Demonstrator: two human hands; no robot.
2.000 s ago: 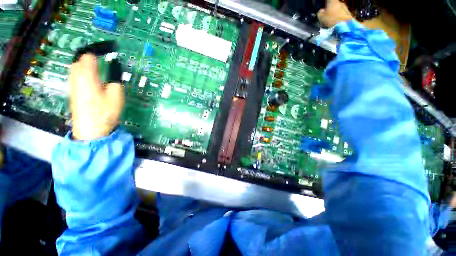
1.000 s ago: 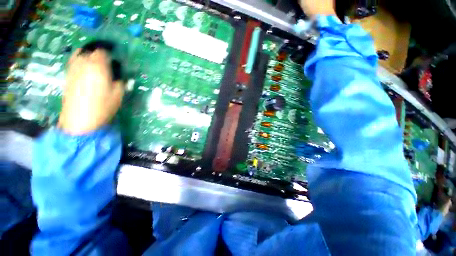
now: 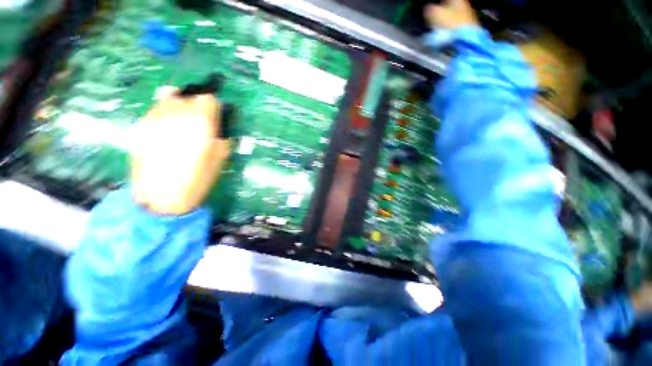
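Note:
A large green circuit board (image 3: 286, 129) with white markings lies in a black carrier in front of me. My left hand (image 3: 177, 154), with black covers on its fingertips, is over the left part of this board; its fingertips are blurred and I cannot tell if it holds anything. A blue component (image 3: 161, 38) sits on the board beyond it. My right hand (image 3: 452, 16) is stretched past the far rail at the top edge, small and blurred; what its fingers touch cannot be made out.
Reddish-brown bars (image 3: 337, 204) separate this board from a second green board (image 3: 407, 193), partly under my right sleeve. A silver rail (image 3: 250, 275) runs along the near edge, another along the far edge. A brown object (image 3: 554, 75) lies beyond it. Another person's hand (image 3: 641, 302) shows at the right edge.
The whole view has shifted and blurred. My left hand has moved slightly right over the board, compared with a second ago. My right hand stays beyond the far rail.

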